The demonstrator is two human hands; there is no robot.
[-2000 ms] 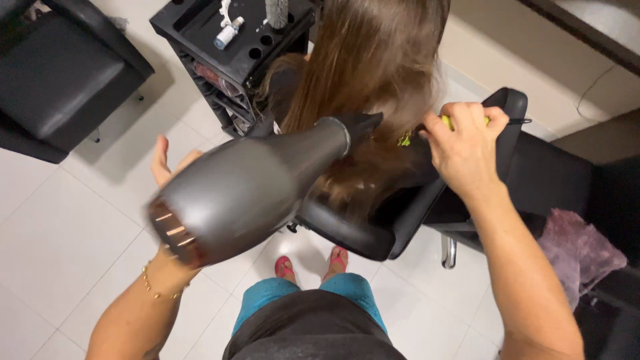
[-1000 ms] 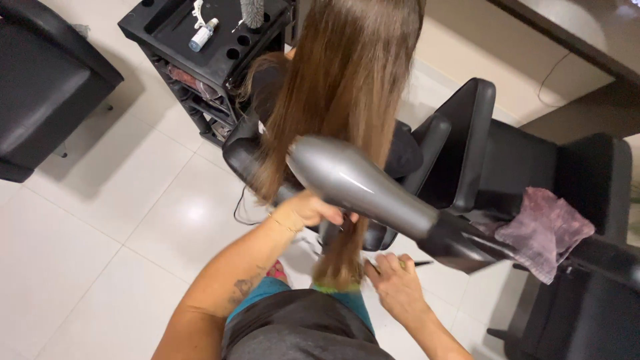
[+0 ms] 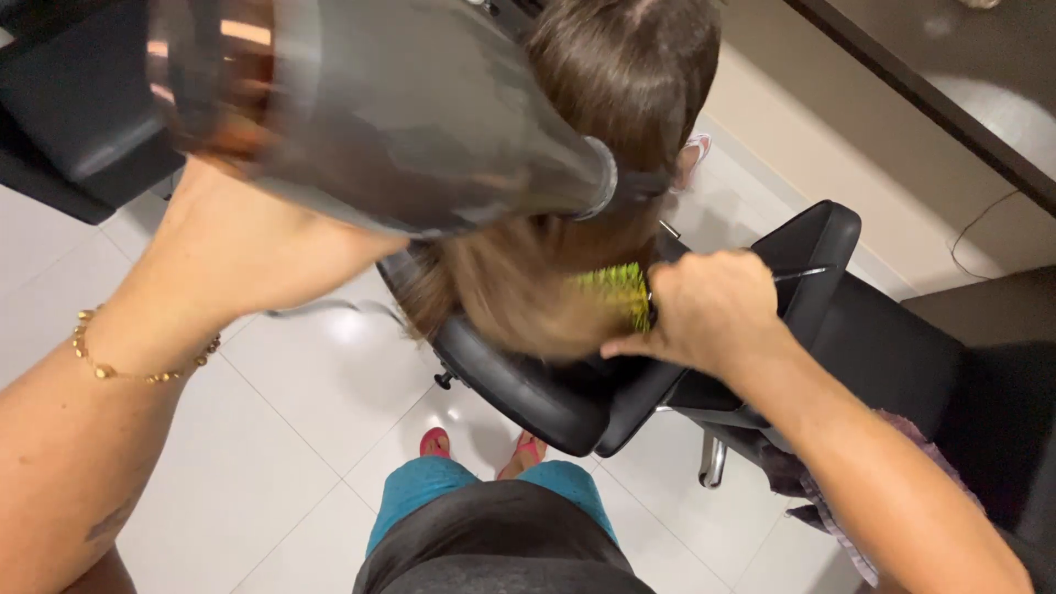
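Observation:
My left hand [image 3: 272, 239] is raised at the left, closed on a large grey hair dryer [image 3: 429, 115]; the dryer's handle and my fingers are mostly hidden. Its nozzle points right, close to the long brown hair [image 3: 635, 74] of a seated person seen from above. In my right hand [image 3: 714, 309] is a round hairbrush with yellow-green bristles [image 3: 619, 289], its thin dark tail sticking out to the right of my fist. Lengths of hair lie over the bristles, blurred, above the backrest of the black salon chair [image 3: 528, 396].
Another black chair [image 3: 891, 355] stands to the right, with a purplish cloth [image 3: 841, 528] partly behind my right forearm. A black chair [image 3: 82, 107] is at the upper left. A dark counter edge [image 3: 924, 99] runs along the upper right. A cable [image 3: 330, 305] hangs near the chair.
The dryer has swung from pointing left, low over the hair, to pointing right, higher up at the left. My right hand and the brush have moved up from the hair ends near my lap.

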